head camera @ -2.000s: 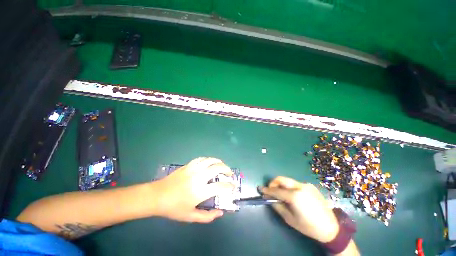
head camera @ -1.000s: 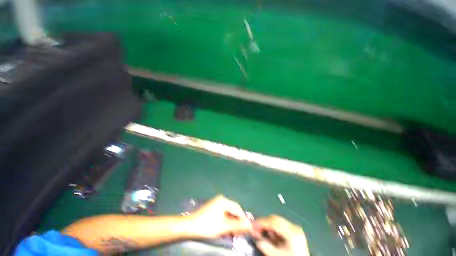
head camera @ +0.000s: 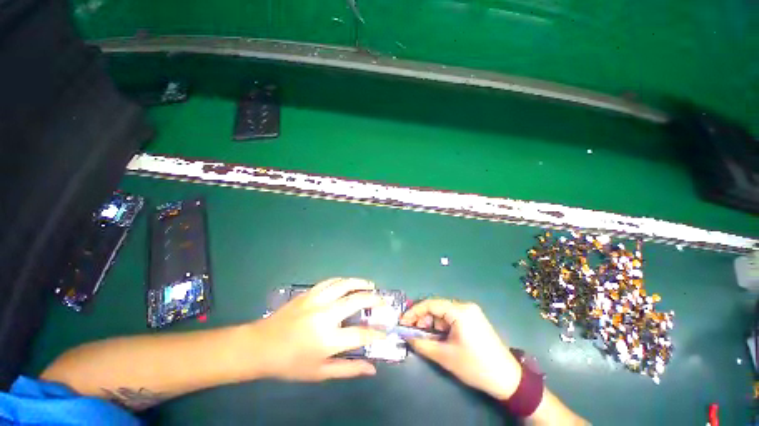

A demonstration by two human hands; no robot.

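An open phone body [head camera: 389, 348] lies crosswise on the dark green mat, with its board end at the right. My left hand [head camera: 320, 330] lies over its middle and holds it, hiding much of it. My right hand [head camera: 453, 333] holds thin tweezers [head camera: 419, 332] between thumb and fingers, their tip at the board end. Whether the tips grip a part cannot be told. A heap of small black, orange and silver components [head camera: 601, 301] lies to the right.
Two open phone bodies [head camera: 179, 262] [head camera: 100, 250] lie at left beside a black stack [head camera: 62, 158]. A dark phone [head camera: 258, 112] lies on the green belt beyond the white strip [head camera: 374, 196]. A black object [head camera: 722, 158] is at right; a red thing [head camera: 713, 415] lies lower right.
The view swung and came back. My right hand has drawn closer to the phone than two seconds ago. Another dark piece now shows at the belt's left end.
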